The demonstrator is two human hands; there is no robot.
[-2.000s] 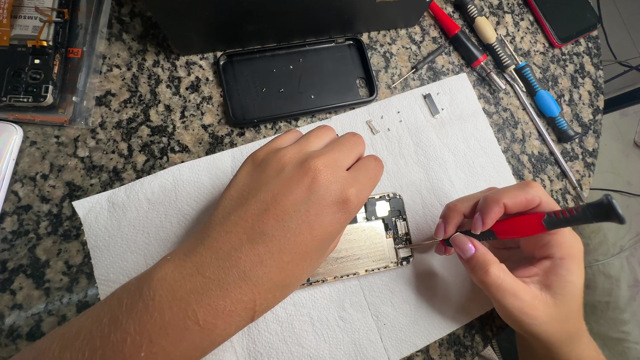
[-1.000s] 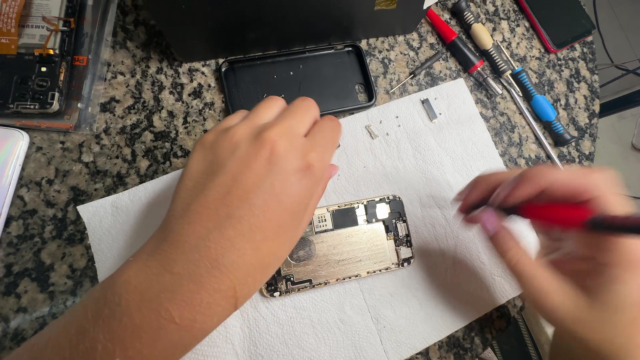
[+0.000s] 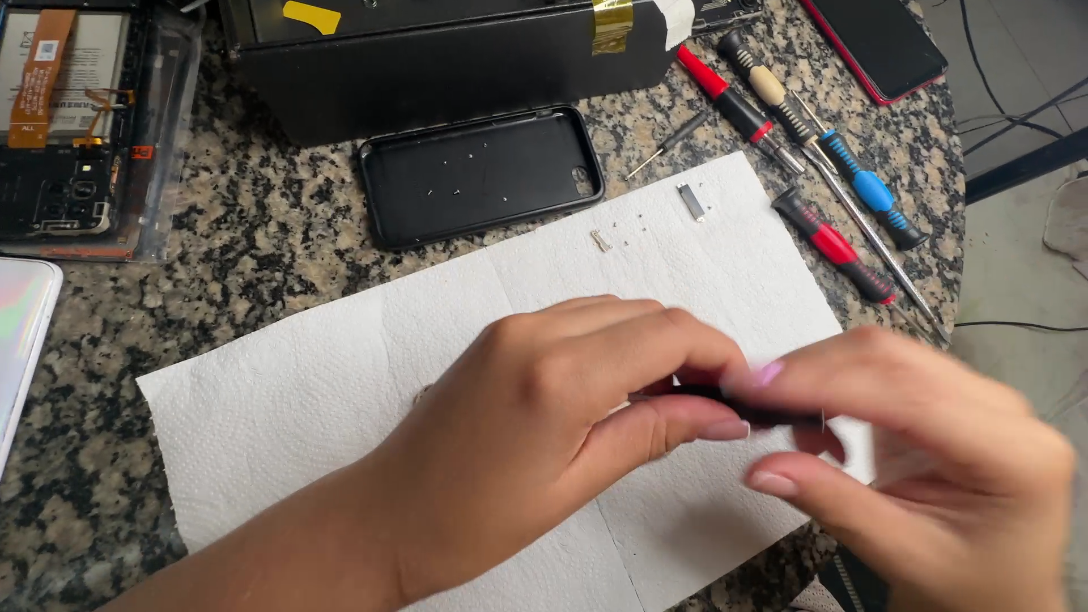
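My left hand (image 3: 586,391) reaches over the white paper towel (image 3: 280,408) and pinches a thin dark object (image 3: 765,414) between thumb and fingers; blur leaves its kind unclear. My right hand (image 3: 926,459) is at the other end of that object, index finger near it and thumb apart; whether it grips cannot be told. The opened phone is almost wholly hidden behind my left hand. A red and black screwdriver (image 3: 837,246) lies at the towel's right edge. Small metal brackets, one silver (image 3: 599,241) and one grey (image 3: 691,203), lie on the towel's upper part beside tiny screws.
A black phone case (image 3: 484,183) holding several tiny screws lies behind the towel, before a black box (image 3: 459,76). More screwdrivers, one blue-handled (image 3: 871,189), lie at the right near a red-edged phone (image 3: 880,42). A disassembled phone (image 3: 64,119) is at the upper left.
The red and black screwdriver has left my right hand and now lies on the counter at right. My hands have come together, with a dark object between them. The phone is now covered by my left hand.
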